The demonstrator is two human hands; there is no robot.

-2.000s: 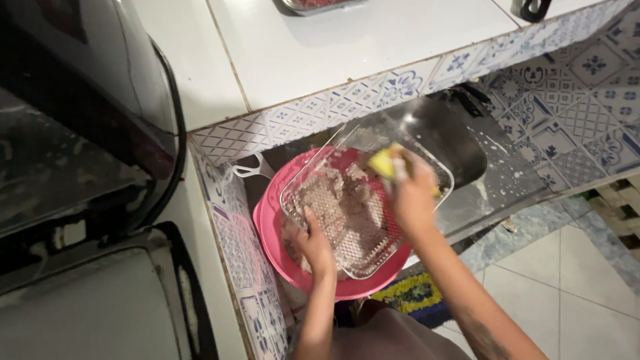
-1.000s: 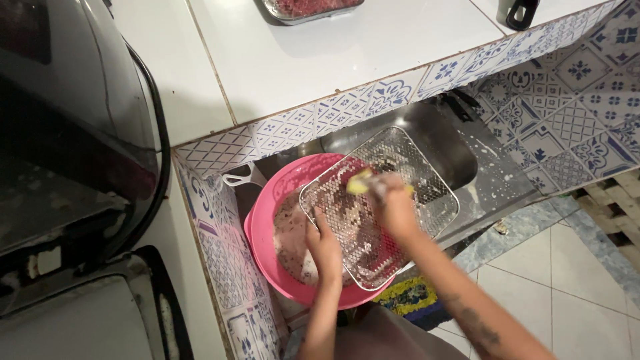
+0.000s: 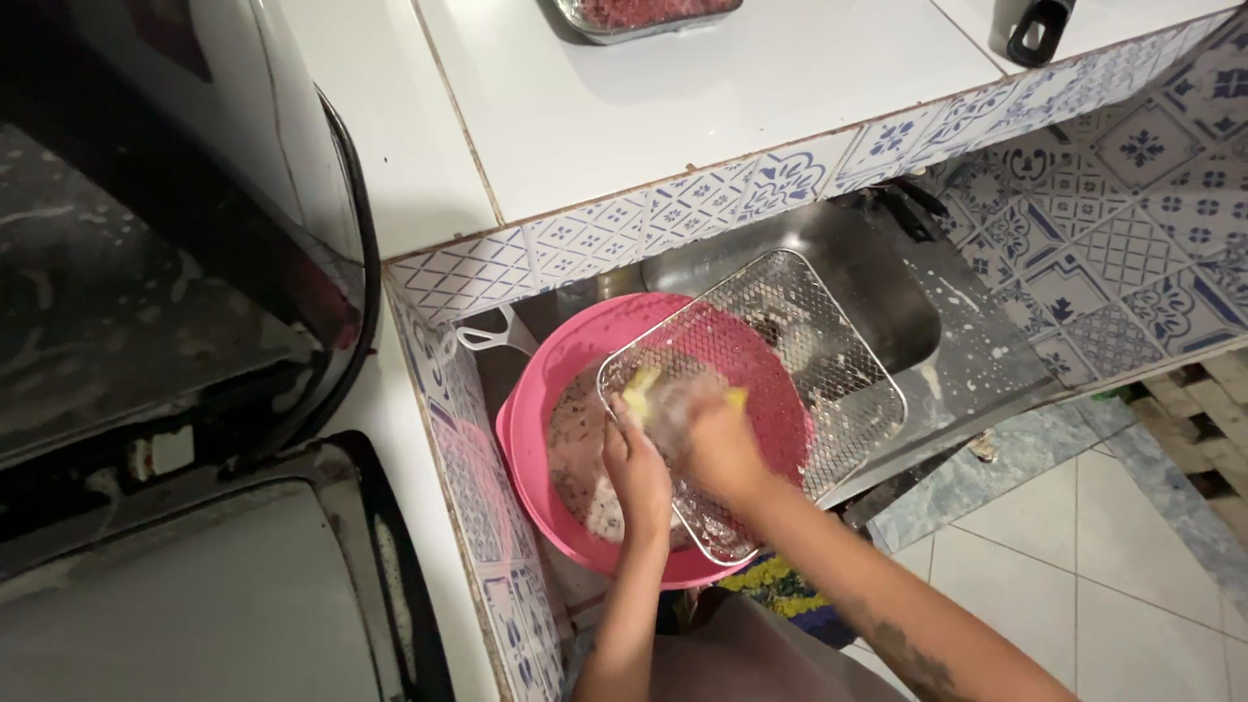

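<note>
A wire mesh basket (image 3: 838, 390) with a metal rim lies tilted across a pink plastic basin (image 3: 546, 507) and the edge of a steel sink (image 3: 877, 283). My left hand (image 3: 639, 478) grips its left rim, over the basin. Blurred by motion, my right hand (image 3: 721, 444) presses a yellow sponge (image 3: 643, 390) against the mesh near that rim; part of the sponge is hidden by the fingers. Murky water with suds and dark bits (image 3: 585, 458) fills the lower part of the basin.
A white handle (image 3: 492, 331) sticks out left of the basin. Dark-handled utensils (image 3: 907, 210) lie behind the sink. On the tiled counter (image 3: 682, 127) are a glass dish of red food (image 3: 643, 15) and a black handle (image 3: 1041, 34). A dark appliance (image 3: 175, 214) stands at left.
The right hand with the sponge has moved over the mesh toward its left rim, close to the left hand. The left hand still holds the basket's rim.
</note>
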